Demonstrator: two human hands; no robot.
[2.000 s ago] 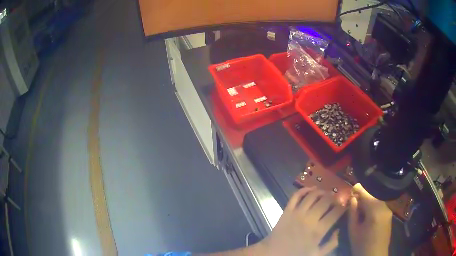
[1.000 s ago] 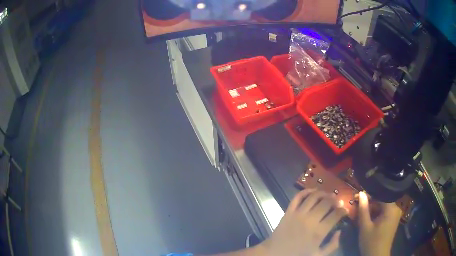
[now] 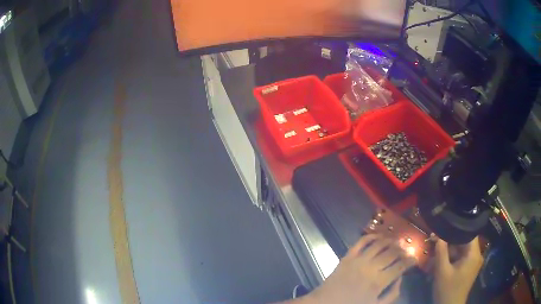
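Observation:
A copper-coloured plate (image 3: 391, 224) with small silvery fasteners lies on a black mat (image 3: 332, 193) under the black microscope (image 3: 462, 208). A bright light spot falls on the plate between my hands. My left hand (image 3: 371, 270) lies over the plate's near edge, fingers bent; what its fingertips touch is unclear. My right hand (image 3: 458, 270) is below the microscope head at the plate's right part, thumb and finger close to its surface. Whether it pinches a fastener is too blurred to tell.
A red bin (image 3: 442, 135) of loose metal fasteners stands behind the plate. Another red bin (image 3: 267, 110) holds white labels and a few bits. A clear plastic bag (image 3: 368, 89) lies behind. A monitor (image 3: 285, 24) shows a blurred orange surface. Grey floor is at left.
The plate has shifted slightly right and down in view. My right hand has moved right, away from my left hand. The monitor picture changed from dark round shapes to a blurred orange surface.

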